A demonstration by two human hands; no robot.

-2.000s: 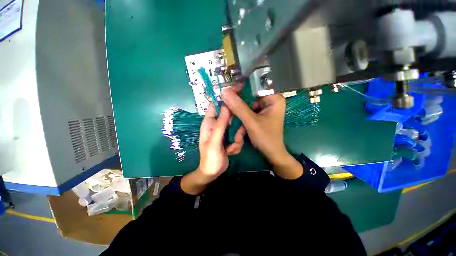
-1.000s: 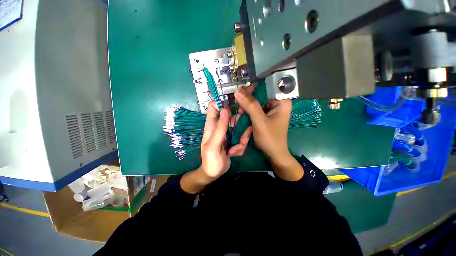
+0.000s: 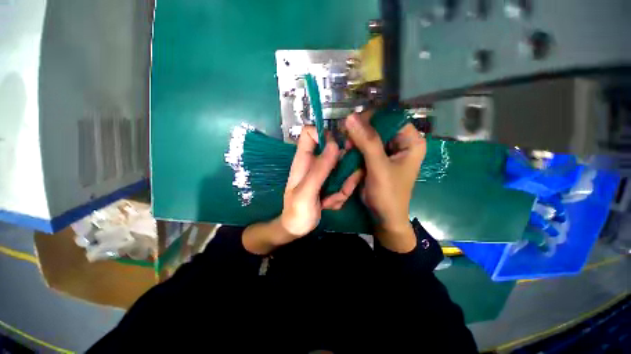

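My left hand [image 3: 305, 183] holds a small group of green wires [image 3: 314, 104] that stands up over the silver base plate [image 3: 293, 66]. My right hand [image 3: 387, 176] is closed around a thicker green wire bunch [image 3: 391, 123], its fingertips close to the left hand's and just below the small silver mechanism [image 3: 339, 90]. A wire pile [image 3: 266, 162] lies flat under the hands, silver-white tips at its left edge. Its other end shows right of my right hand. The fingertips and held wire ends are partly hidden and blurred.
The large grey machine head [image 3: 512, 41] overhangs the upper right, beside a brass-coloured block [image 3: 372, 61]. Blue plastic bins [image 3: 584, 238] stand at right. A white-grey cabinet [image 3: 62, 104] and a brown carton [image 3: 97, 276] with translucent pieces are at left.
The camera view has shifted, so the machine head and plate appear farther right and higher. Both hands keep their wires near the mechanism; more of the bunch shows above my right hand.
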